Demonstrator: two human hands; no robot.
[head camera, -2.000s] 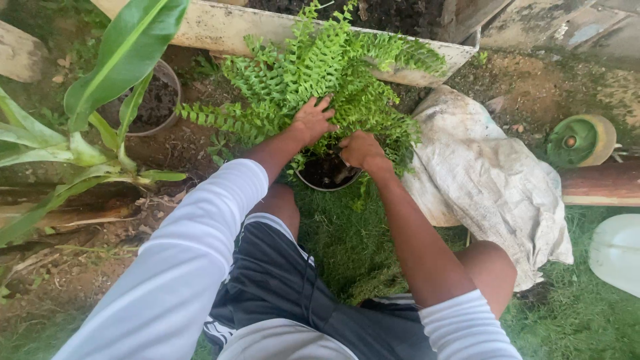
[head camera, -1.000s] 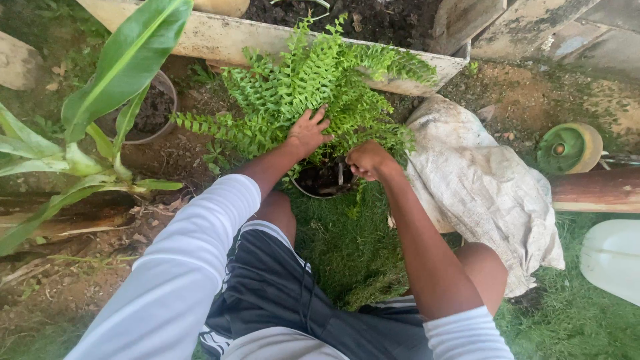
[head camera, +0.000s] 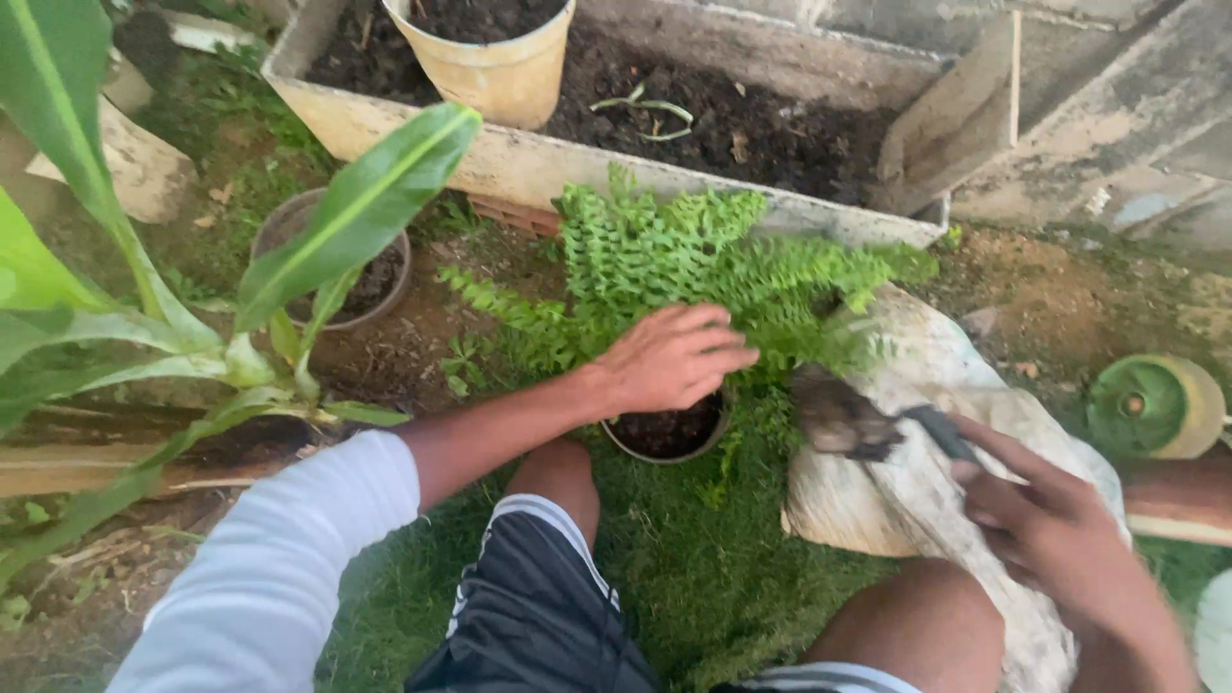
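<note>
A green fern (head camera: 664, 250) grows from a round pot (head camera: 669, 433) with dark soil, on the grass between my knees. My left hand (head camera: 674, 356) rests over the pot's back edge against the lower fronds, fingers spread; whether it grips any stems is hidden. To the right, my right hand (head camera: 1039, 510) is closed on the dark handle of a garden trowel (head camera: 852, 419). The trowel's blade, blurred and soiled, is above the left edge of a white woven sack (head camera: 948, 366), beside the fern's right fronds.
Behind the fern stands a long planter trough (head camera: 770, 188) of soil, holding a cream pot (head camera: 500, 72). A broad-leaved plant (head camera: 241, 361) and a second soil-filled pot (head camera: 399, 279) are at left. A green and cream round object (head camera: 1145, 404) lies at right, near a wooden log (head camera: 1179, 496).
My right hand has moved right, away from the pot, with the trowel now plainly visible in it. My left hand remains at the fern's base.
</note>
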